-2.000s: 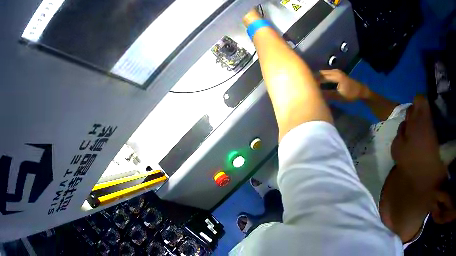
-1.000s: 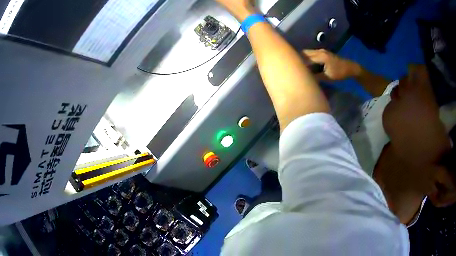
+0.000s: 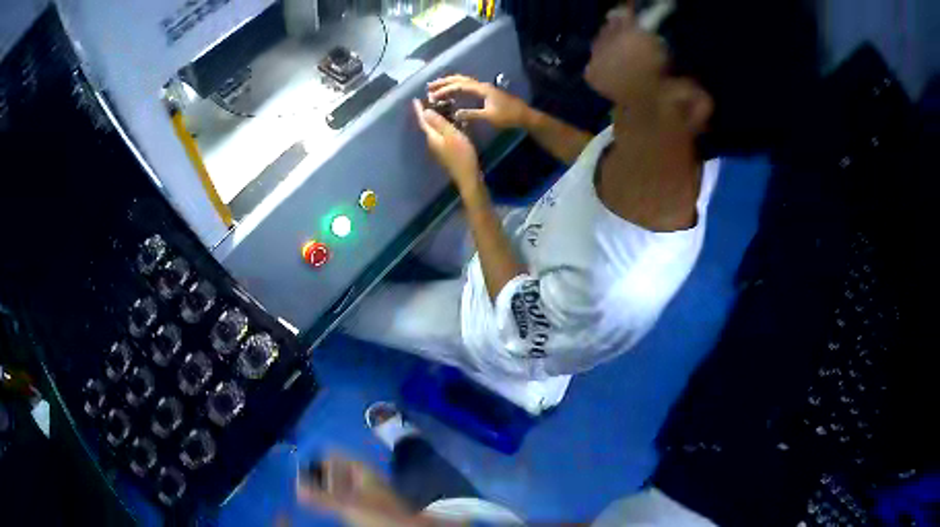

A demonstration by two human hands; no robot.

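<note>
My left hand (image 3: 345, 490) is low in the picture, blurred and partly cut off by the bottom edge. A small dark part (image 3: 317, 475) shows between its fingers; its details are too blurred to tell. My right hand is not in view. Up and left of my hand, a black parts tray (image 3: 232, 453) holds rows of round lens modules (image 3: 196, 372). The fixture (image 3: 341, 68) sits on the machine's light deck, far from my hand, with a thin black cable beside it.
A person in white (image 3: 577, 257) sits at the machine, both hands together around a small dark part (image 3: 443, 106). The front panel has a red emergency stop (image 3: 316, 253), a green-lit button (image 3: 340, 225) and an orange button (image 3: 368, 201). A blue stool (image 3: 464, 407) is below the person.
The view has swung down and away from the machine. The arm with the blue wristband has left the deck and the picture. The seated person's hands are now together; my left hand has appeared low down.
</note>
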